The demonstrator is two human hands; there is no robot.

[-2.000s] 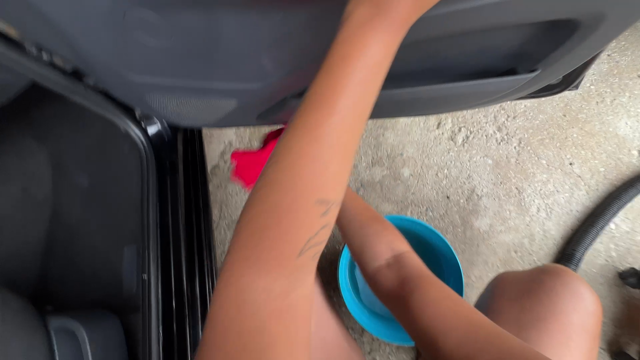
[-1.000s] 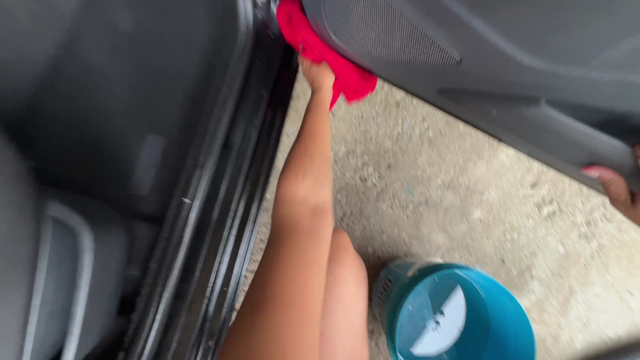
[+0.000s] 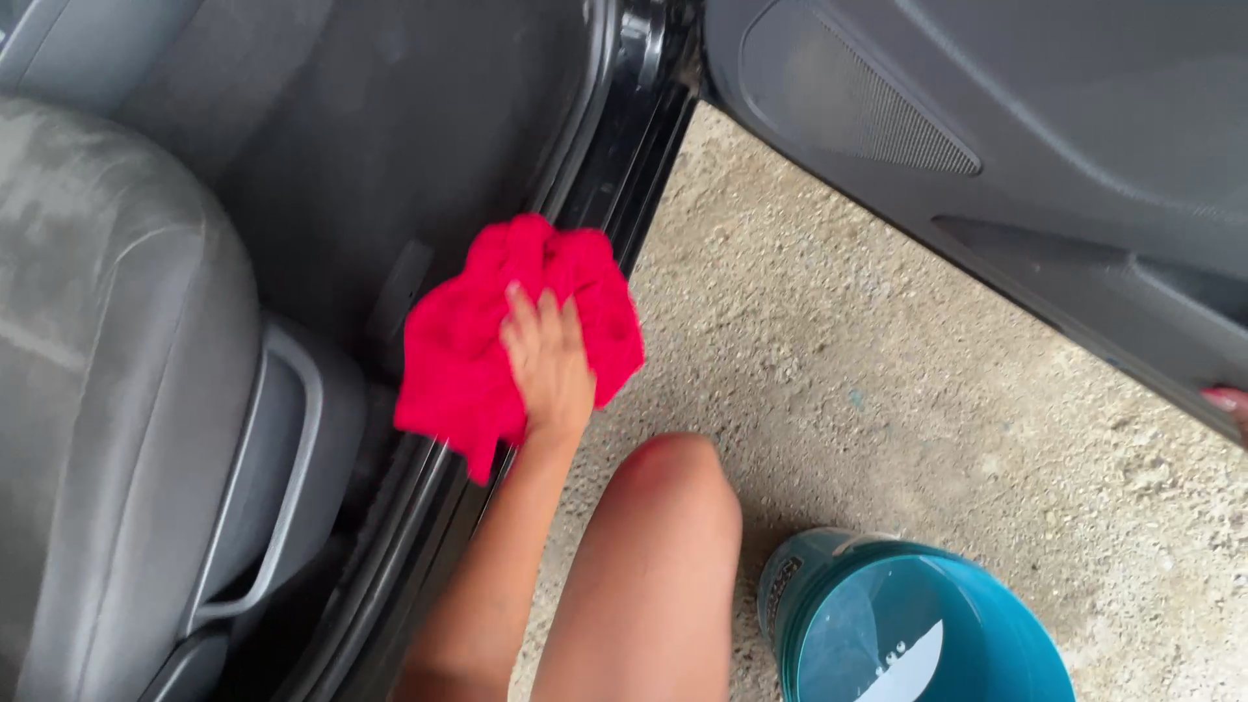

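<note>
My left hand lies on a crumpled red cloth, pressing it with spread fingers against the black door sill of a car. The cloth drapes over both sides of the sill and looks slightly blurred. At the right edge, only a fingertip or two of my right hand show, at the lower edge of the open car door's grey inner panel; the rest of that hand is out of frame.
A teal bucket with liquid in it stands on the rough concrete floor, beside my bent knee. Left of the sill are a grey car seat, its side handle and the dark footwell.
My left hand and the red cloth have moved from the hinge end of the sill back along it, nearer my knee. The view has shifted.
</note>
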